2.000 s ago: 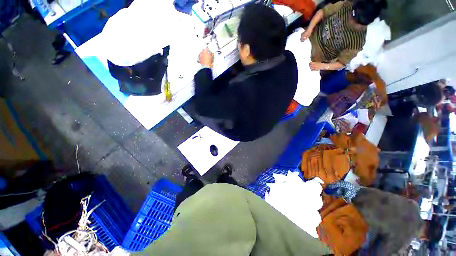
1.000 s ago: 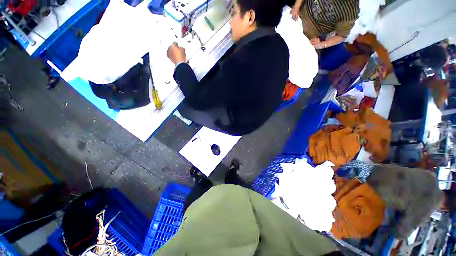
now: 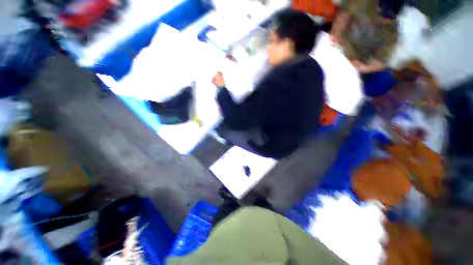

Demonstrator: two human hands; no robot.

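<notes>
Neither of my hands is in the picture; only my green jacket [image 3: 259, 235] shows at the bottom. In front of me a person in a dark jacket [image 3: 280, 106] sits at a white, blue-edged table [image 3: 181, 138], one hand [image 3: 218, 79] over its top. White cloth [image 3: 166, 67] and a black bag [image 3: 175, 107] lie at the table's end. A blurred yellow handle [image 3: 197, 121] lies beside the bag. The sewing machine area [image 3: 236, 26] is too blurred to make out.
A white board [image 3: 239, 171] with a small dark thing lies on the floor by my feet. Blue crates [image 3: 196, 227] stand at the lower left. White cloth [image 3: 350, 225] and rust-orange heaps [image 3: 381, 181] are at the right. Another person [image 3: 365, 33] sits behind, blurred.
The view has swung, so the scene sits further right and is blurred. More floor and a brown box show at the left. The seated person's hand stays over the table.
</notes>
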